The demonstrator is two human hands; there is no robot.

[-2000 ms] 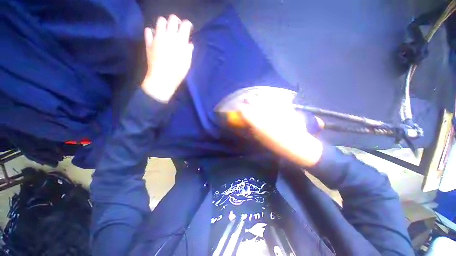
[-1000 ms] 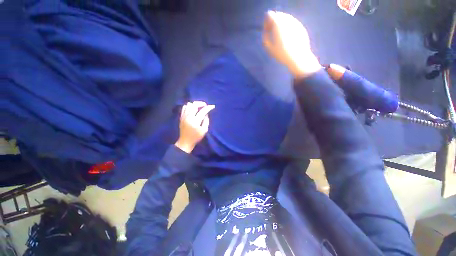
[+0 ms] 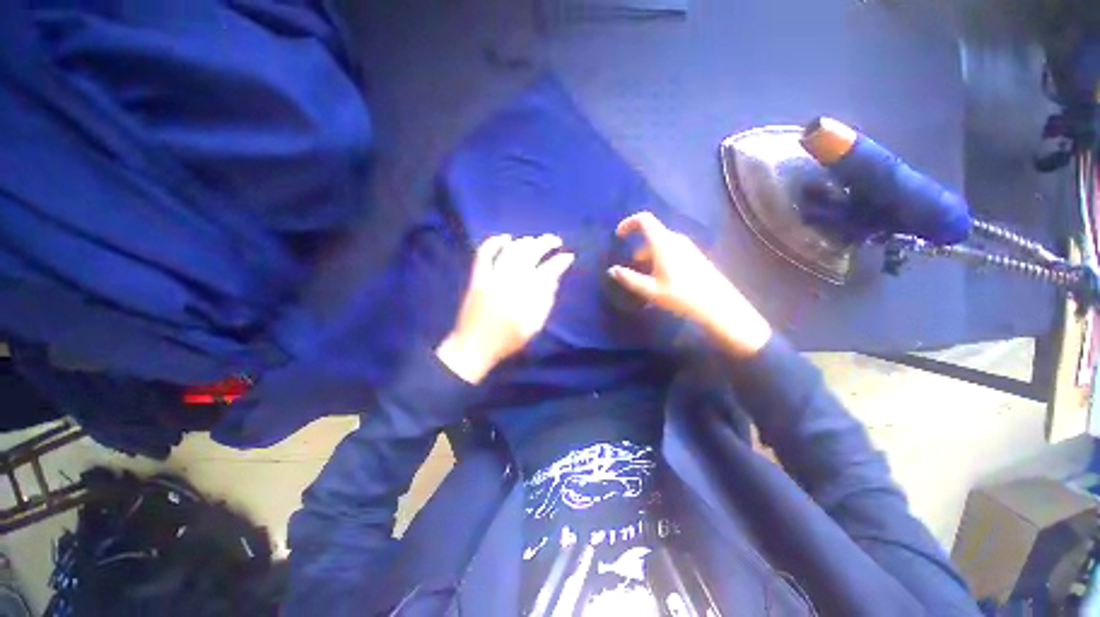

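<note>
A navy-blue garment piece [image 3: 519, 163] lies spread on the dark table in front of me, its pointed end away from me. My left hand [image 3: 507, 301] rests on it with fingers bent; whether they pinch cloth is unclear. My right hand [image 3: 685, 287] is over its right part, thumb and forefinger apart, with a dark patch between them that I cannot make out. The steam iron [image 3: 778, 193] sits to the right on the table, untouched, its pointed metal plate visible and its handle wrapped in blue cloth with an orange-brown tip.
A large navy garment pile [image 3: 205, 181] covers the table's left side, with a red item [image 3: 217, 391] at its lower edge. Ribbed hoses [image 3: 1019, 250] run right from the iron. A black heap [image 3: 163, 542] and a cardboard box [image 3: 1025, 530] are on the floor.
My right hand first let go of the iron, which now stands at the right, then came back from the far side of the table to the garment piece. My left hand moved nearer, then slightly right.
</note>
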